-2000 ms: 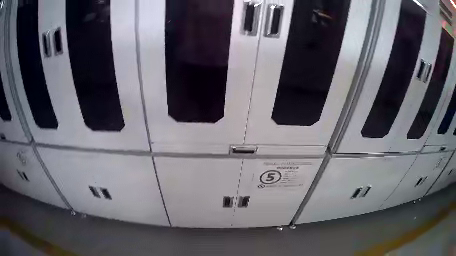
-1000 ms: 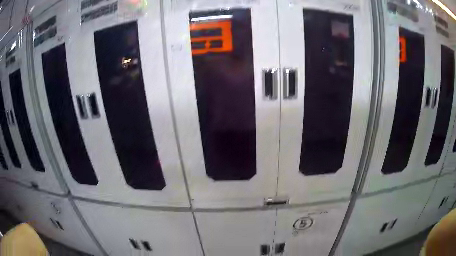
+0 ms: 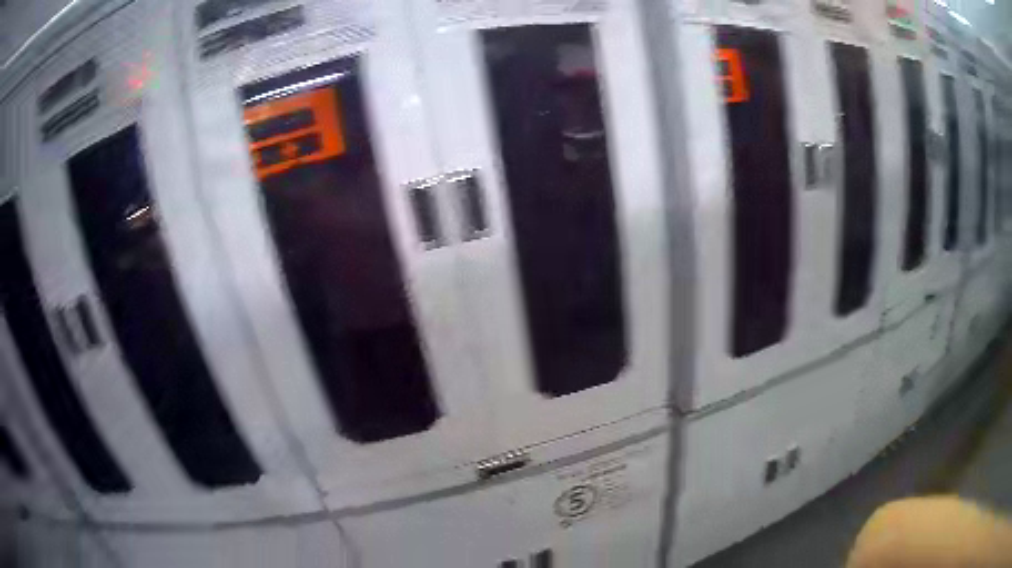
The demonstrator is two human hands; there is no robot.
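Observation:
White cabinet doors [image 3: 455,322] with tall dark windows [image 3: 560,211] stand nearest in front of me. The paired chrome-edged handles [image 3: 447,209] between the two nearest windows are untouched. An orange block [image 3: 294,131] shows in the upper part of the left one of these windows. A blurred, rounded tan shape [image 3: 932,535] is cut off by the bottom right edge; it looks like part of my right hand, but its fingers and any hold cannot be made out. My left hand is out of the picture.
Lower white panels [image 3: 777,488] run under the doors, one with a circled "5" label [image 3: 576,503]. The cabinet row recedes to the right beside the grey floor [image 3: 799,530]. A second orange block [image 3: 728,75] shows in a window further right.
The view has risen, then turned right and tilted. The cabinets have shifted left in the picture. Tan shapes came in at both lower corners; only the right one remains. The doors look shut throughout.

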